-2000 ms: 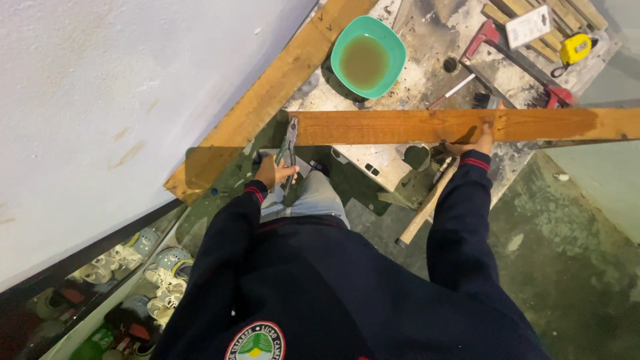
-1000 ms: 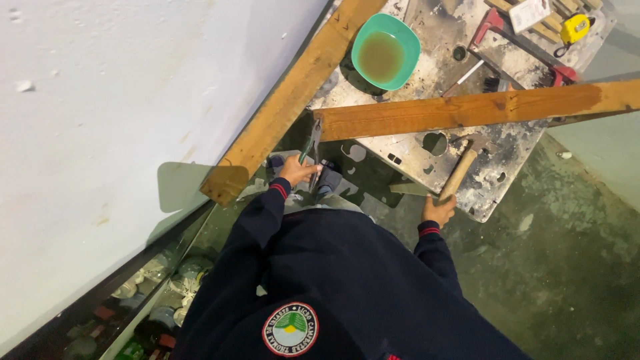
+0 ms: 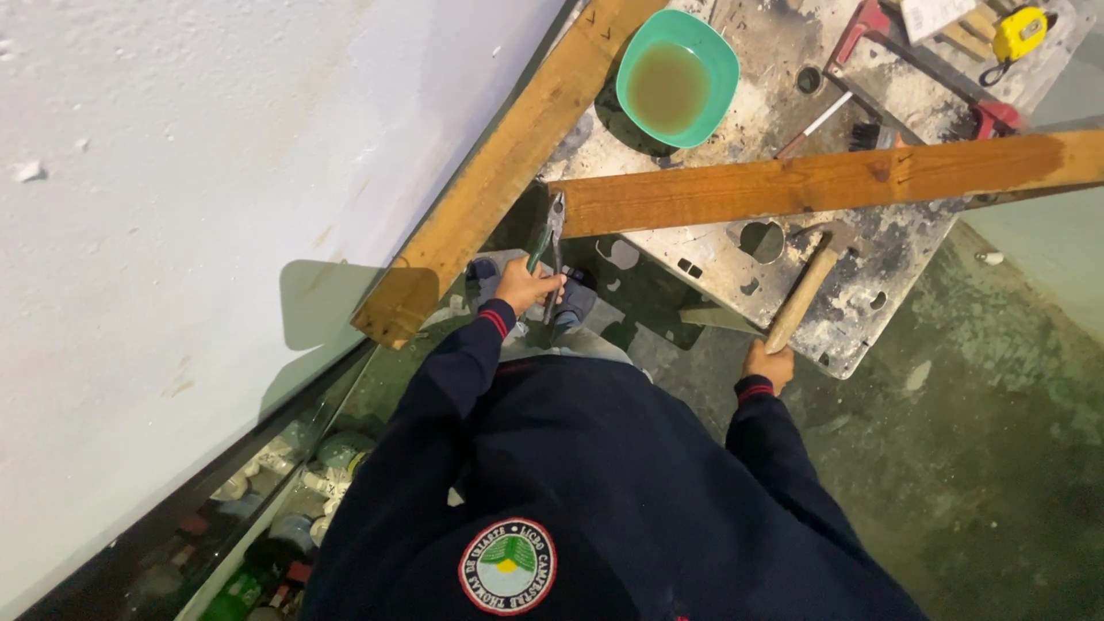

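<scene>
My left hand (image 3: 528, 286) grips the handles of a pair of pliers (image 3: 553, 226) with green on the handles. The pliers' jaws are at the left end of a brown wooden board (image 3: 733, 191), which lies across the table; whether they clamp a nail there I cannot tell. My right hand (image 3: 769, 366) holds the lower end of the wooden handle of a claw hammer (image 3: 804, 293). The hammer's head is over the table's near right part, below the board. Nails show at the board's upper face, toward the right.
The stained table (image 3: 849, 323) has holes in its top. On it are a green bowl (image 3: 677, 78) of brownish liquid, a red-ended saw frame (image 3: 918, 73), a brush (image 3: 873, 135) and a yellow tape measure (image 3: 1020, 33). Another plank (image 3: 509, 147) runs slantwise along the wall.
My right hand has let go of the board, where it was two seconds ago, and now holds the hammer, which lay lower left. The left hand keeps the pliers at the board's end.
</scene>
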